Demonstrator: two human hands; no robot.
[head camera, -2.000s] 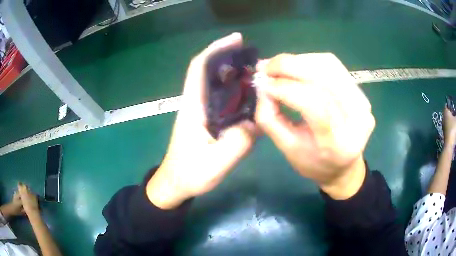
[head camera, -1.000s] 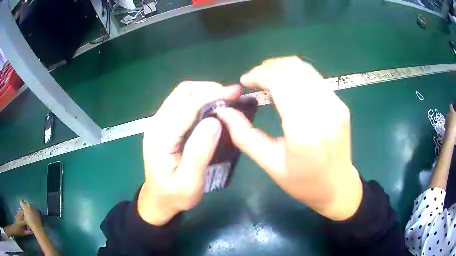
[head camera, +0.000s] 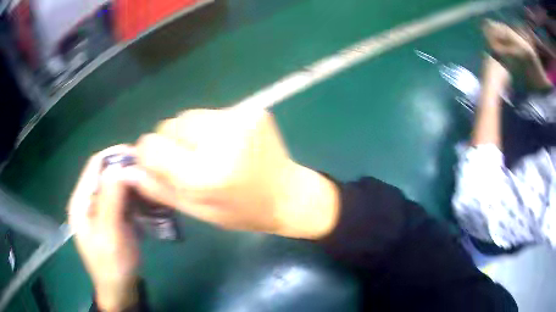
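Observation:
The dark phone front housing is blurred and mostly hidden by my hands; its pale keypad end shows below my fingers. My left hand holds it from the left. My right hand is against it from the right, fingertips at its upper end, where a small dark and silvery spot shows between the hands. Whether my right fingers pinch a small part is hidden.
The green bench is crossed by a pale strip. Thin white loops lie near a neighbour's arm at right. A red tray is at the far edge. A grey post stands at left.
The view has swung and tilted towards the right, so my hands and the housing now appear further left. My right hand has closed in on the housing's upper end.

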